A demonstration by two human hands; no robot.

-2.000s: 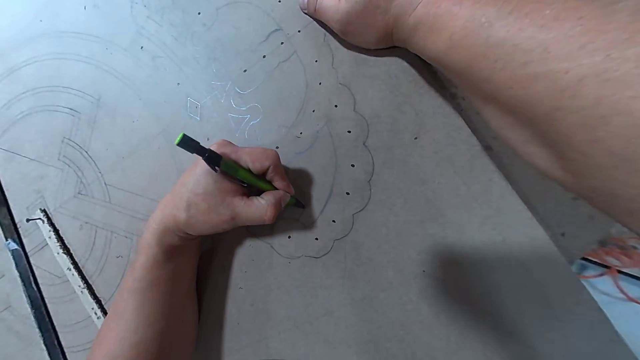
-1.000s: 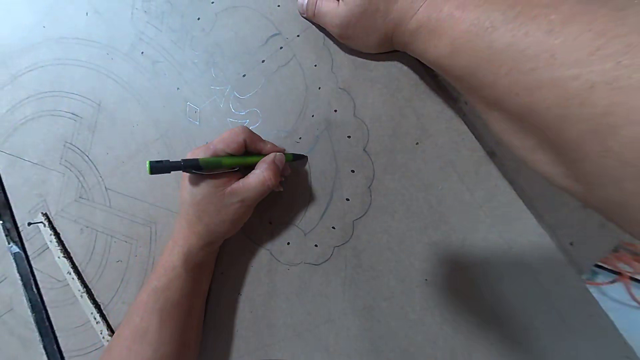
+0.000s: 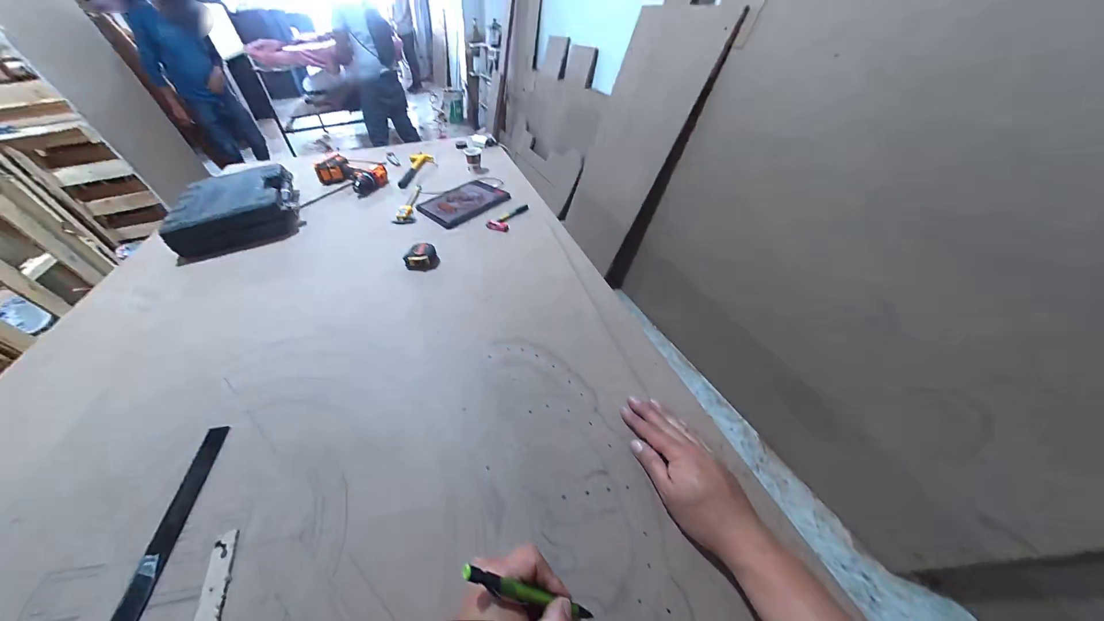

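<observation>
My left hand (image 3: 522,578), at the bottom edge of the view, holds a green and black pen or pencil (image 3: 517,591), its tip low over the large flat board (image 3: 414,345). Faint drawn curves and rows of dark dots mark the board around it. My right hand (image 3: 690,492) rests palm down near the board's right edge, fingers spread, beside a scalloped outline. It holds nothing. Left of the pen lie a black straight strip (image 3: 177,517) and a pale strip with a rough edge (image 3: 217,578). The fingers of my left hand are partly cut off by the frame.
Farther up the board are a tape measure (image 3: 421,256), a tablet (image 3: 464,203), a black case (image 3: 231,210), an orange power tool (image 3: 369,178) and a cup (image 3: 473,158). Large panels (image 3: 845,259) lean at right. Slatted wood (image 3: 112,185) stands at left. People (image 3: 371,69) are beyond the far end.
The view has tilted up a lot, bringing in the far end of the board. The pen stays in my left hand; my right hand stays by the board's right edge.
</observation>
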